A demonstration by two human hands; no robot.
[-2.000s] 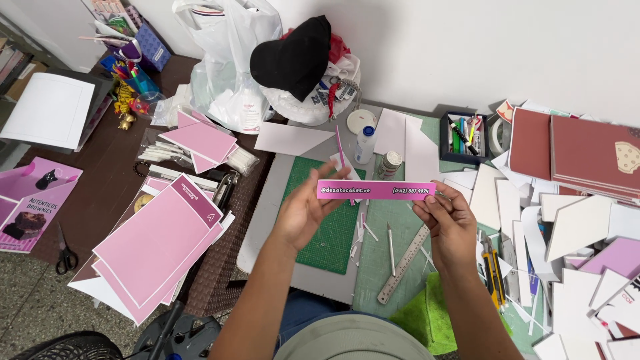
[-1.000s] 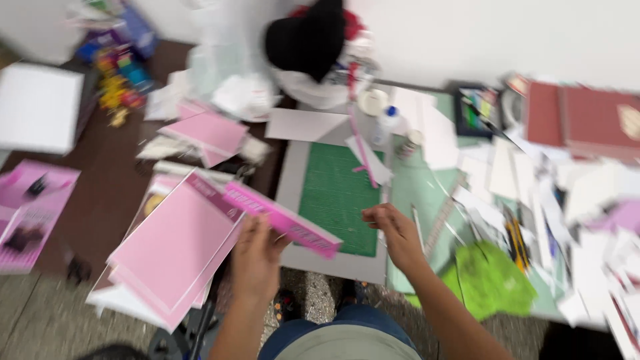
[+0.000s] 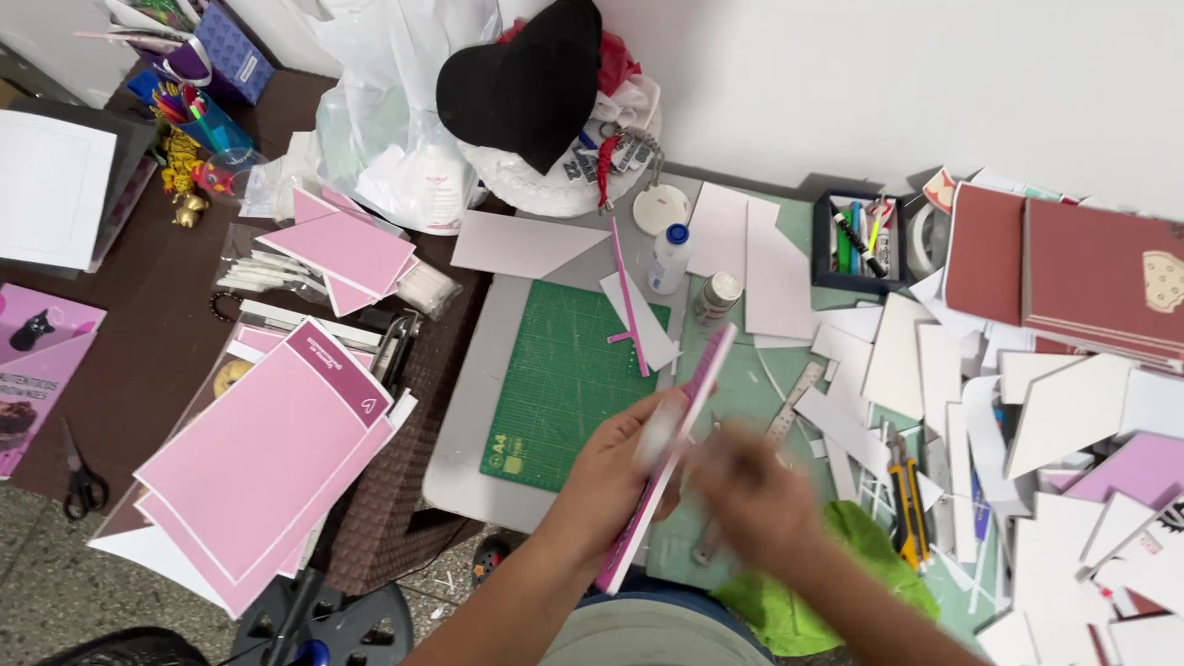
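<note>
My left hand point(image 3: 615, 472) grips a narrow magenta printed strip point(image 3: 668, 462) near its middle. The strip is turned nearly edge-on and slants from upper right to lower left, its pale edge showing. Just right of it, my right hand point(image 3: 749, 490) is blurred; whether it touches the strip or has anything in its fingers cannot be told. Beyond both hands lies a green A4 cutting mat point(image 3: 555, 379), with a white offcut point(image 3: 640, 319) and a thin pink strip point(image 3: 629, 301) over its upper right part.
A blue-capped bottle point(image 3: 670, 259) and a small jar point(image 3: 718, 298) stand behind the hands. To the right are a steel ruler point(image 3: 795, 402), yellow utility knives point(image 3: 906, 504), a green cloth point(image 3: 832, 592) and paper offcuts. Pink printed sheets point(image 3: 268, 462) and scissors point(image 3: 85, 481) lie left.
The strip was level between both hands two seconds ago; it now stands steeply slanted in my left hand. My right hand, apart from it one second ago, is now close beside it.
</note>
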